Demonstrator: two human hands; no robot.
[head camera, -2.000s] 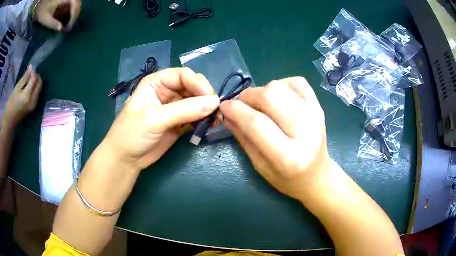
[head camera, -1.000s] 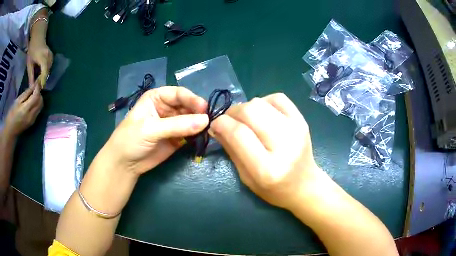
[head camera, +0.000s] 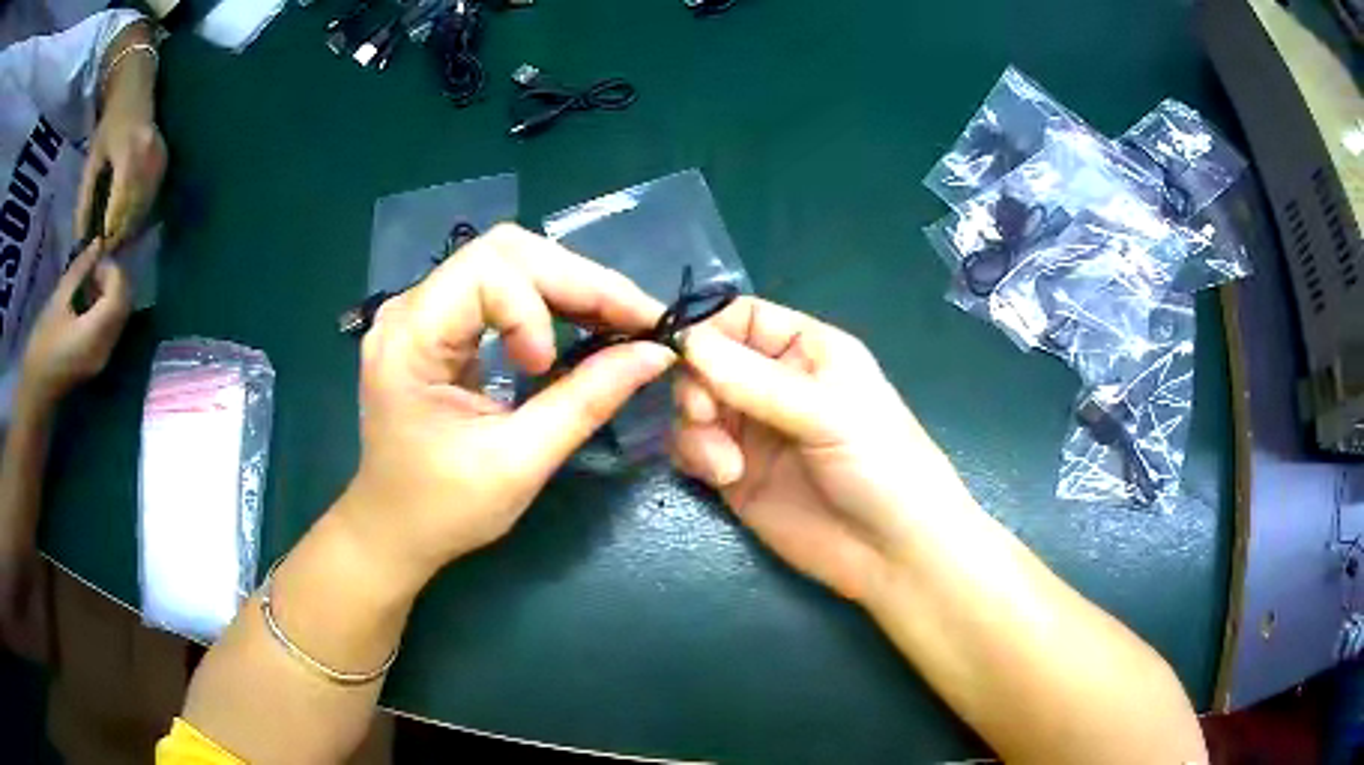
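Note:
A black USB cable (head camera: 700, 310) is folded in a small looped bundle above the middle of the table. My left hand (head camera: 486, 381) pinches it between thumb and forefinger. My right hand (head camera: 800, 426) pinches it from the right, fingertips almost touching the left ones. Its plugs are mostly hidden by my hands. An empty-looking clear zip bag (head camera: 658, 221) lies on the table behind my hands. Another clear bag (head camera: 424, 224) lies to its left with a black cable on it, partly covered by my left hand.
Packed bags (head camera: 1100, 269) lie heaped at the right, beside a beige instrument (head camera: 1316, 224). A stack of new bags (head camera: 195, 493) lies lower left. Loose cables (head camera: 449, 45) and a single bundle (head camera: 576, 100) lie at the top. Another person's hands (head camera: 105, 239) hold something dark at the left.
Both hands have turned around the bundle, which now lies more sideways. The plug that showed below my fingers is now hidden. The other person's hands have shifted slightly.

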